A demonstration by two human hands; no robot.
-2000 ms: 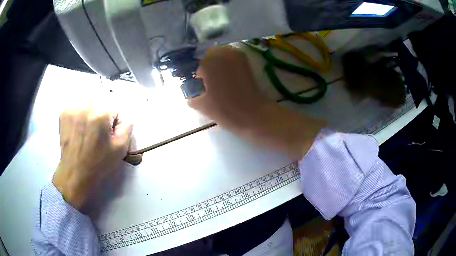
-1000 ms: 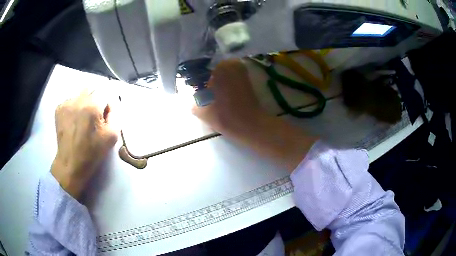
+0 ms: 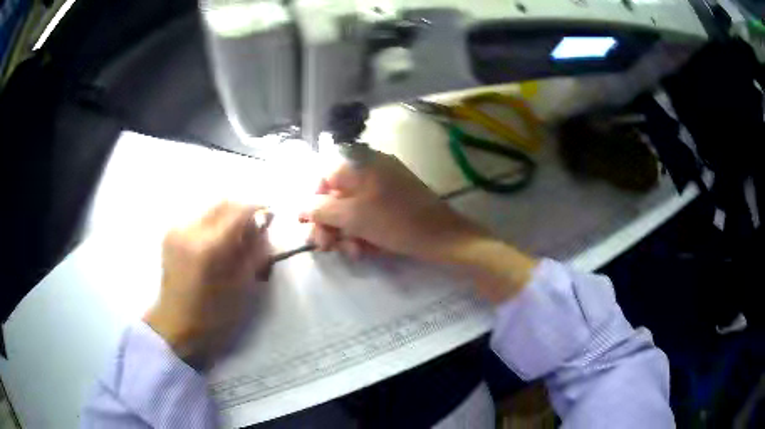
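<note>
The white-grey sewing machine head (image 3: 260, 71) stands over the white table, with bright lamp glare below it. My left hand (image 3: 214, 268) is left of the needle area, blurred, fingers bent towards the glare. My right hand (image 3: 377, 205) is just right of and in front of the needle area, fingers curled with the tips near each other. The two hands are close together. Glare and blur hide whether either hand holds a thing; no cloth can be made out.
Scissors with a green handle loop (image 3: 495, 163) and a yellow loop lie right of the needle. A brown fuzzy lump (image 3: 608, 153) is beyond them. Black and white offcuts (image 3: 721, 126) heap at the far right. A printed ruler (image 3: 361, 339) runs along the table's front edge.
My left hand has moved right, towards my right hand. My right hand's fingers have drawn back from the small dark block and curled. The camera view has shifted.
</note>
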